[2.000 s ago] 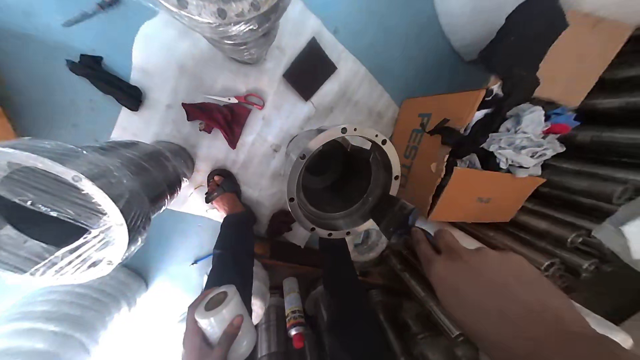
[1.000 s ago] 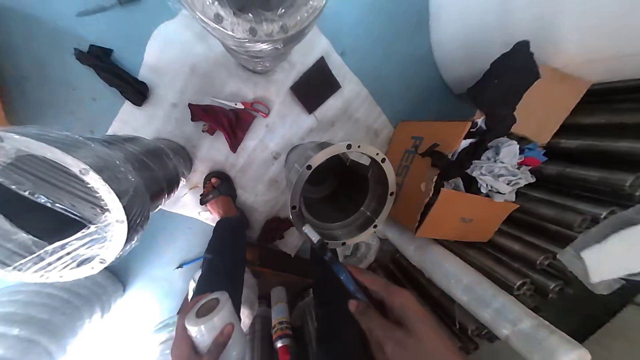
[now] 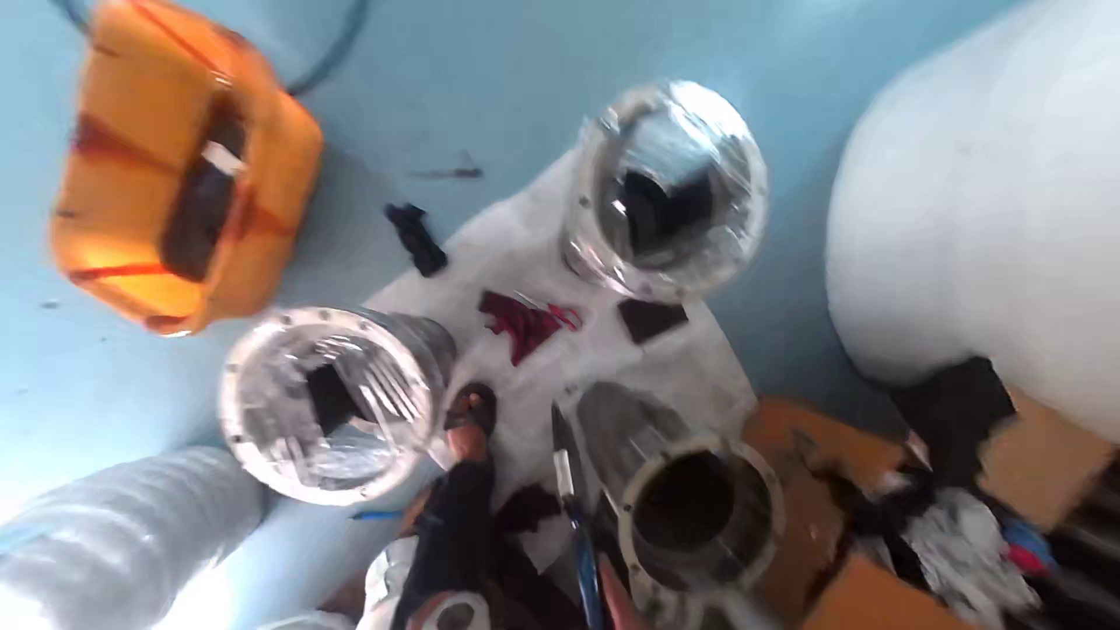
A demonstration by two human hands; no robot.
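My right hand (image 3: pixel 617 599), cut off by the bottom edge, is closed around a blue-handled tool (image 3: pixel 586 560). Its metal middle and dark tip point up, and it looks like a flat brush seen edge-on. The tool is left of an open flanged metal cylinder (image 3: pixel 626 516). At the bottom edge shows a white roll with a hollow core (image 3: pixel 451 612). My left hand is blurred and mostly cut off near it, so its grip cannot be made out. A maroon cloth (image 3: pixel 518 328) and red-handled scissors (image 3: pixel 564 315) lie on the white sheet (image 3: pixel 490 249).
Film-wrapped flanged cylinders stand at left (image 3: pixel 241 416) and upper middle (image 3: pixel 582 210). A cut orange container (image 3: pixel 289 166) is upper left. A large white roll (image 3: pixel 971 201) and cardboard box with rags (image 3: pixel 805 499) are at right. A sandalled foot (image 3: pixel 470 420) is on the sheet.
The view has swung strongly, bringing in the orange container. Between the first two frames my right hand moved left with the blue-handled tool, to the open cylinder's rim.
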